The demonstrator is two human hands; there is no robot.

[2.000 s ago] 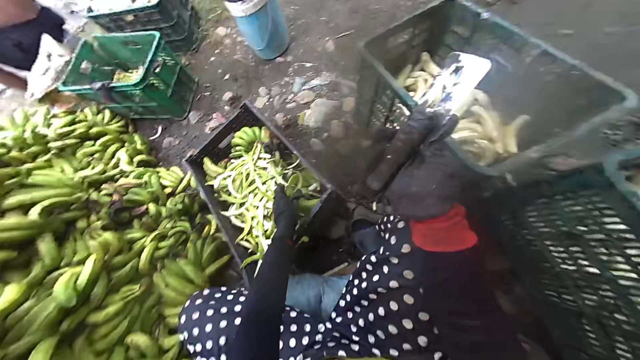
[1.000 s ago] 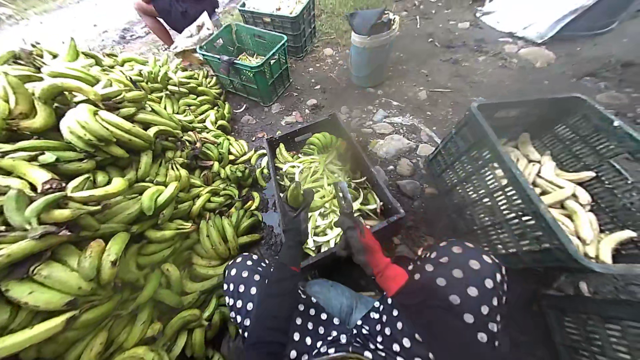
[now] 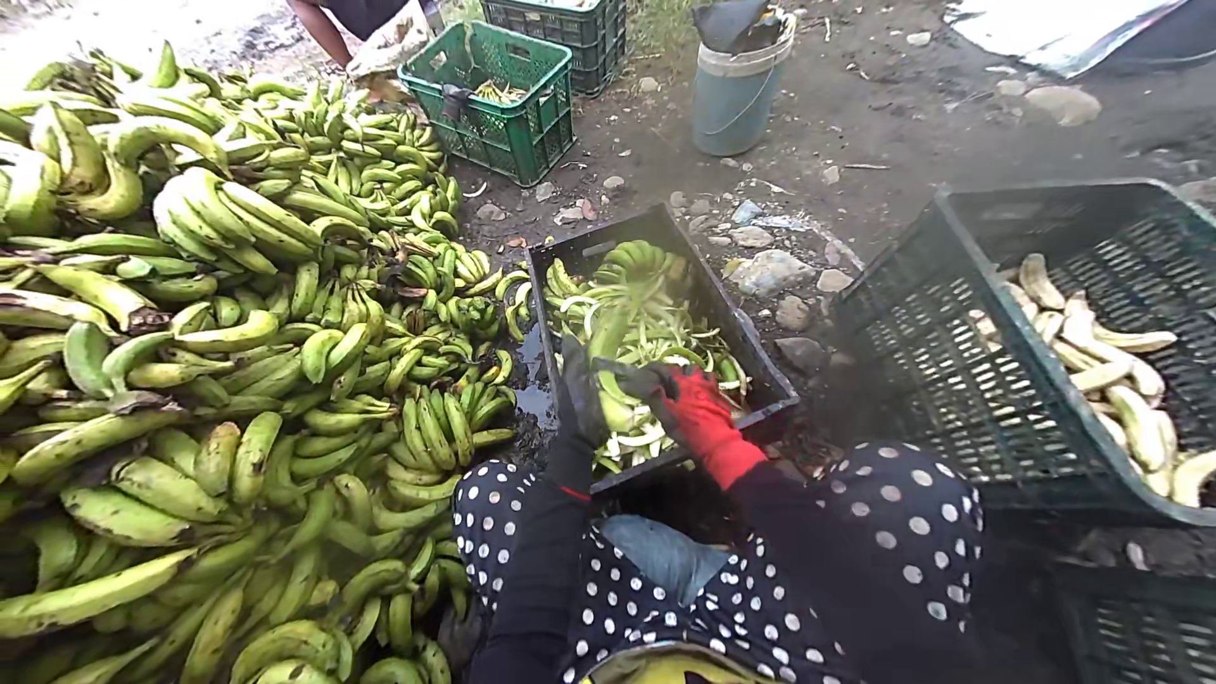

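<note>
My left hand point(image 3: 578, 399), in a dark glove, is closed around a green plantain point(image 3: 613, 385) above a black crate point(image 3: 750, 356). Against the plantain's right side is my right hand point(image 3: 698, 408), in a red and black glove with bent fingers; whether it grips a tool is hidden. Green peel strips point(image 3: 655, 318) and a bunch of small green plantains point(image 3: 641, 261) lie in the black crate. Peeled plantains point(image 3: 1107, 366) lie in the large dark green crate point(image 3: 969, 275) at the right.
A big heap of green plantains point(image 3: 256, 380) fills the left side. Farther off stand a green crate point(image 3: 522, 123), stacked dark crates point(image 3: 608, 47) and a bucket point(image 3: 731, 104). A person's leg point(image 3: 323, 28) shows at the top. Stones point(image 3: 771, 273) lie beyond the black crate.
Two seconds ago my right hand was at the large crate of peeled plantains; it is now beside my left hand over the black crate. The view has shifted.
</note>
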